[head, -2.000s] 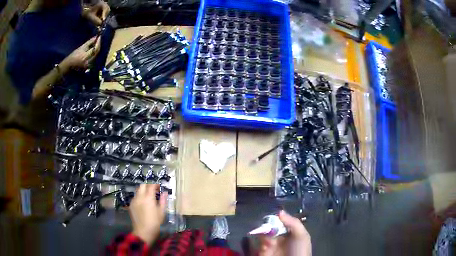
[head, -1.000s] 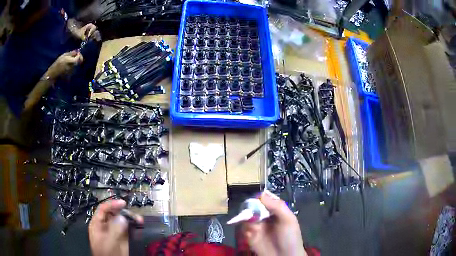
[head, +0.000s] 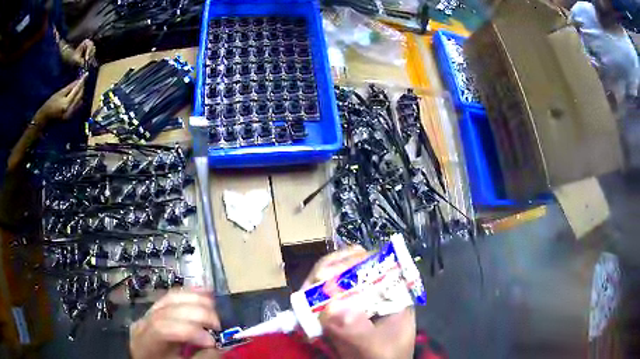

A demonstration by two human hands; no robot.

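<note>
My right hand (head: pixel 368 326) grips the white, blue and red adhesive tube (head: pixel 365 284), its crimped end up to the right. The pale glue nozzle (head: pixel 263 328) points left and its tip is at or very near the bluish connector end (head: pixel 230 335). My left hand (head: pixel 174 321) pinches this connector end between its fingers. A black flat cable (head: pixel 213 224) rises from near my left fingers to a pale end beside the blue bin. Whether nozzle and connector touch, I cannot tell.
Cable assemblies lie in rows at left (head: pixel 119 210) and tangled at right (head: pixel 386 168). A blue bin (head: pixel 274 156) holds black housings. A white tissue (head: pixel 247 209) lies on cardboard. Bundled cables (head: pixel 144 98) and another person's hands (head: pixel 67 98) are upper left. An open carton (head: pixel 554 105) stands right.
My left hand has brought the piece up to the nozzle. My right hand has turned the tube so its printed side shows. The view has shifted, so the bench items appear further left.
</note>
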